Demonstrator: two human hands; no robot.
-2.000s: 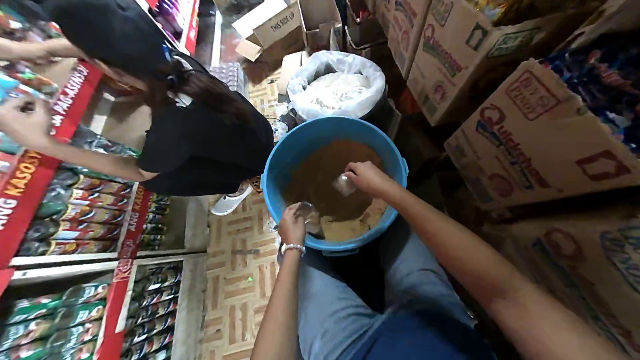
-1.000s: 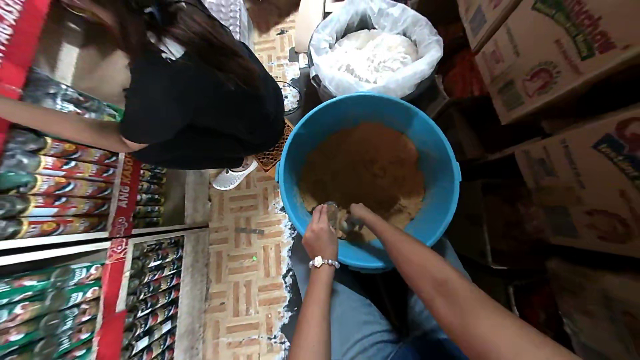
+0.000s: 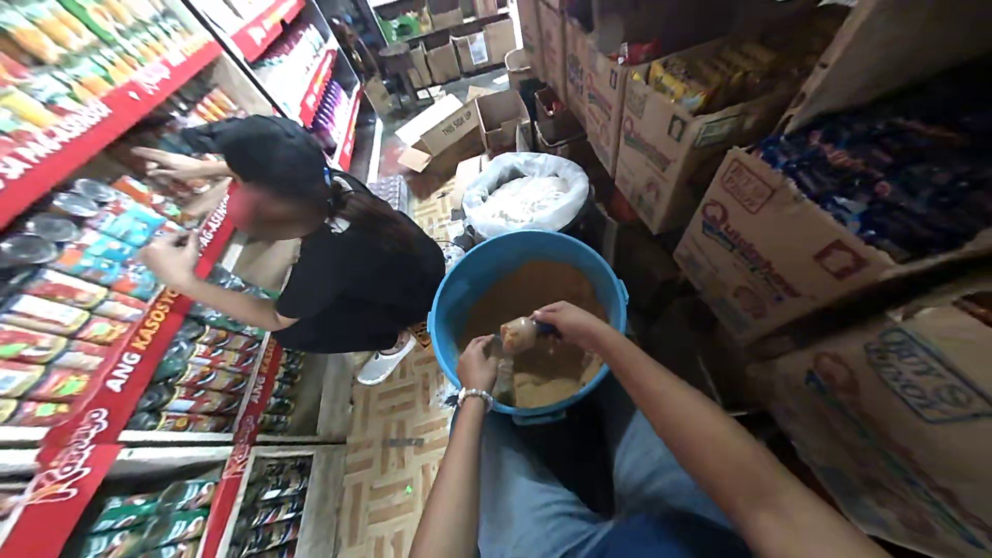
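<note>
A blue plastic tub (image 3: 439,318) with brown sugar-like granules (image 3: 542,287) stands between my knees. Over it, my right hand (image 3: 570,322) grips the dark handle of a small scoop (image 3: 518,336), whose round pale bowl holds some of the granules. My left hand (image 3: 478,364), with a beaded bracelet at the wrist, holds a clear plastic bag (image 3: 504,380) upright at the tub's near left side. The scoop's bowl is next to the bag's top; whether they touch I cannot tell.
Behind the tub stands a container lined with a clear bag (image 3: 577,186), holding white stuff. Cardboard boxes (image 3: 775,256) of packets line the right. At left a person in black (image 3: 364,271) crouches, reaching into a shelf (image 3: 116,380) of cans and packets.
The scoop, low among the granules two seconds ago, is now raised beside the bag. My hands were close together one second ago. The view has tilted up.
</note>
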